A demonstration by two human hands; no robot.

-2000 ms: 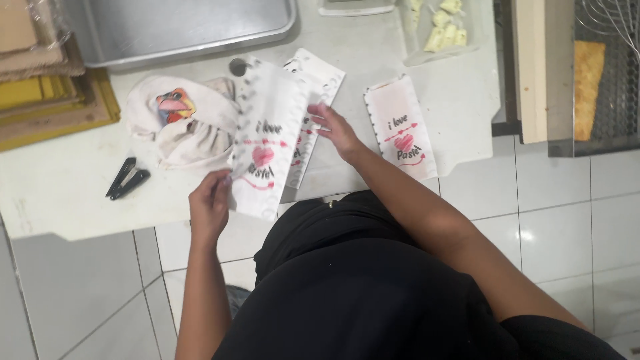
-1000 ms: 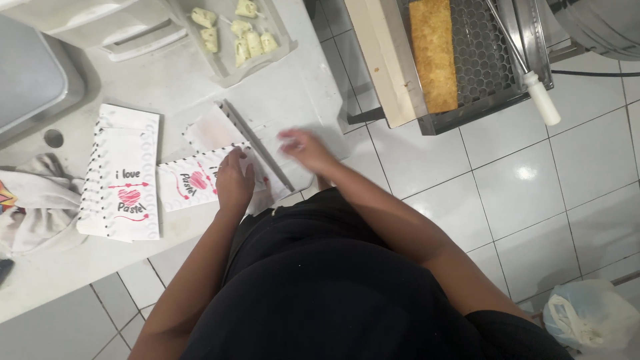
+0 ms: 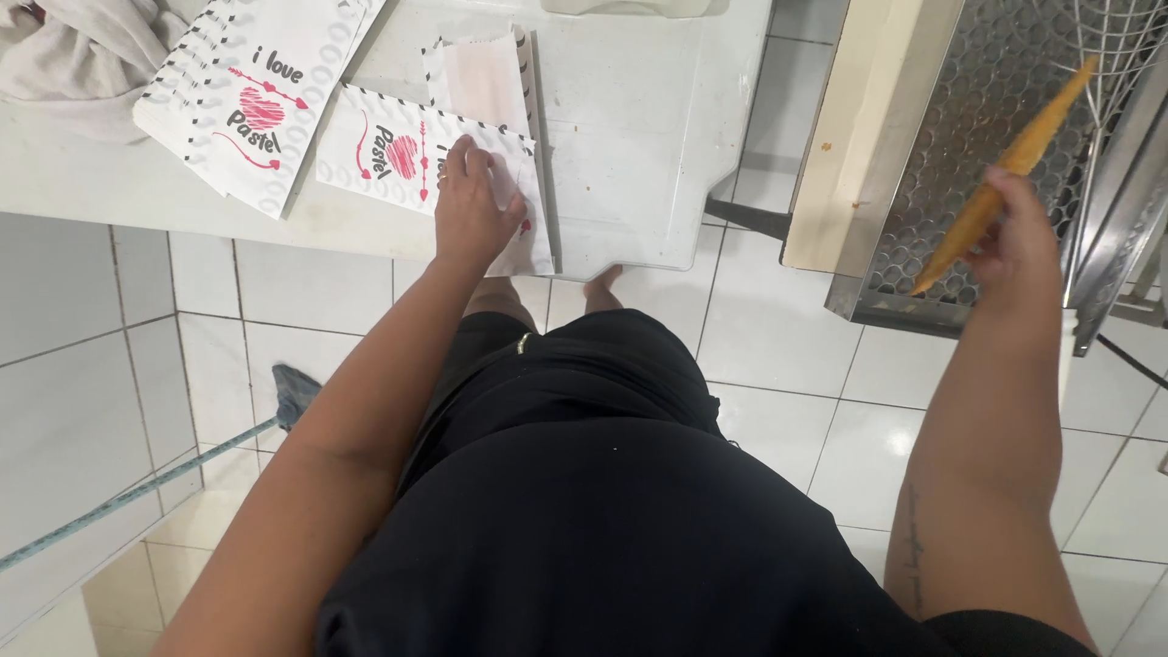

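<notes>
On a printed white paper bag point(image 3: 379, 151) near the table's front edge rests my left hand point(image 3: 479, 205), its fingers spread over the bag's right part. Under and behind that bag lies another paper bag point(image 3: 474, 78) with a pinkish face. Further left is a stack of printed paper bags point(image 3: 260, 96). My right hand point(image 3: 1017, 237) grips a flat, golden fried pastry point(image 3: 1013, 169) by its lower half, edge-on, above a perforated metal tray point(image 3: 922, 210).
A crumpled cloth point(image 3: 78, 64) lies at the table's upper left. A wire whisk point(image 3: 1109, 55) sits over the tray at the upper right. Beside the tray runs a cream-coloured board point(image 3: 862, 137). Part of a plastic container point(image 3: 625, 5) shows at the top edge.
My right hand has moved from beside the paper bags to the metal tray and taken hold of the pastry, which lay there before. My left hand stays at the bags.
</notes>
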